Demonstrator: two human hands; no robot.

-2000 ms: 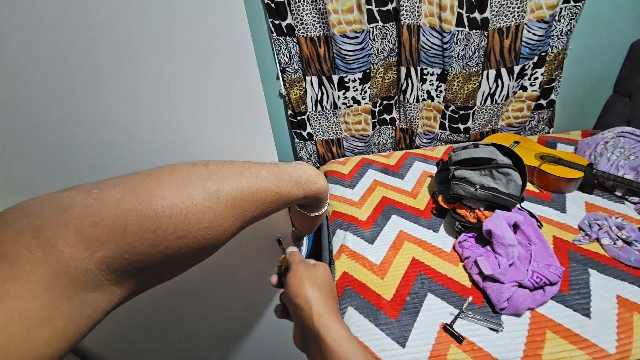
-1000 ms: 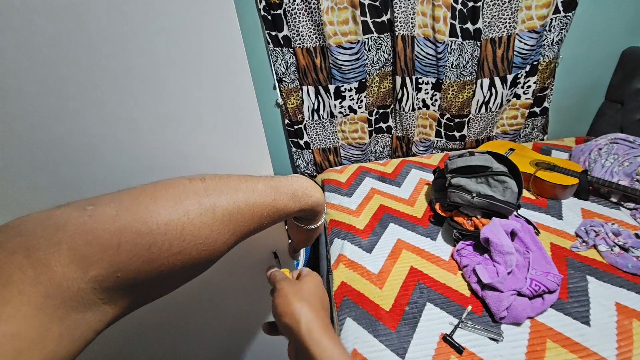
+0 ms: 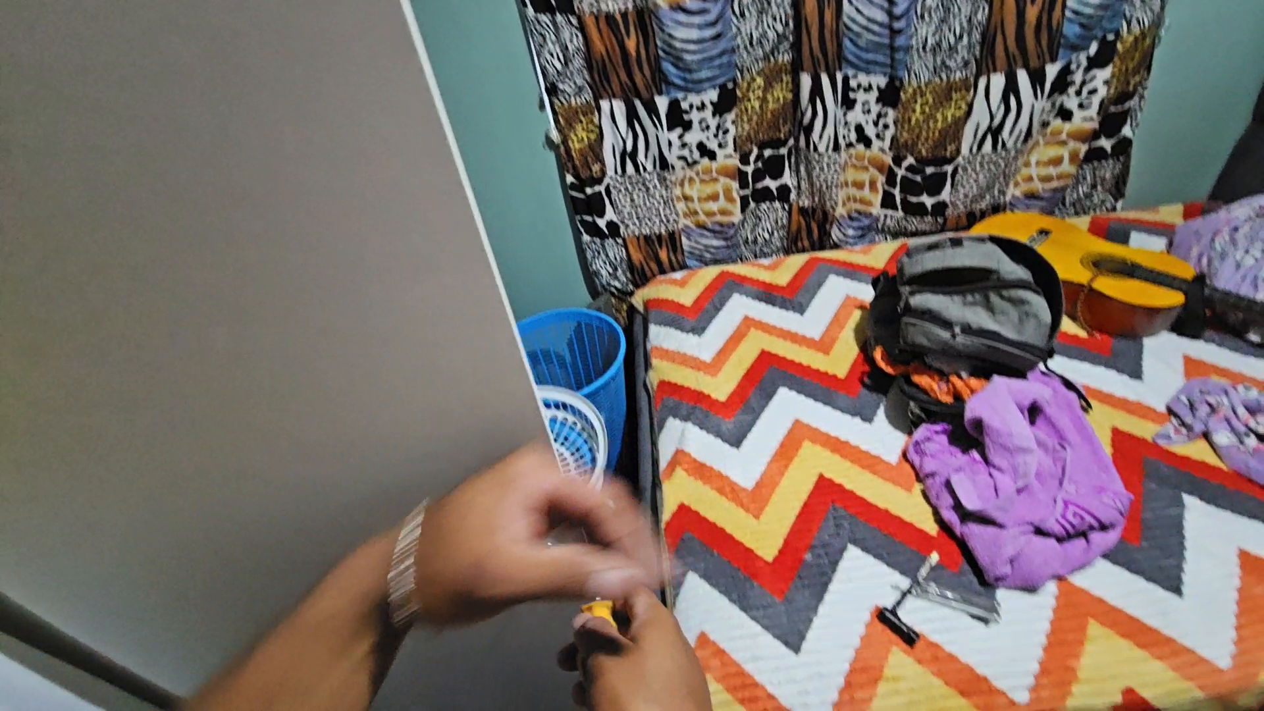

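My left hand [image 3: 538,538], blurred and with a bracelet on the wrist, is just above my right hand, its thumb and fingertips close to a small yellow item. My right hand [image 3: 637,652] is closed around that yellow item [image 3: 599,611], which looks like part of a tool handle; the rest of it is hidden in the fingers. Whether the left fingers hold anything is not clear. Both hands are in front of a plain grey panel [image 3: 247,296], near the left edge of the bed.
On the zigzag bedspread [image 3: 770,474] lie a grey backpack [image 3: 973,306], a purple cloth [image 3: 1037,484], a yellow guitar [image 3: 1136,267] and a black-handled tool [image 3: 899,624] beside metal pieces [image 3: 958,600]. A blue basket [image 3: 578,346] and a white basket [image 3: 583,420] stand between panel and bed.
My left arm, earlier stretched across to the panel's far edge, has drawn back, and its hand is now at my right hand. The baskets have come into view.
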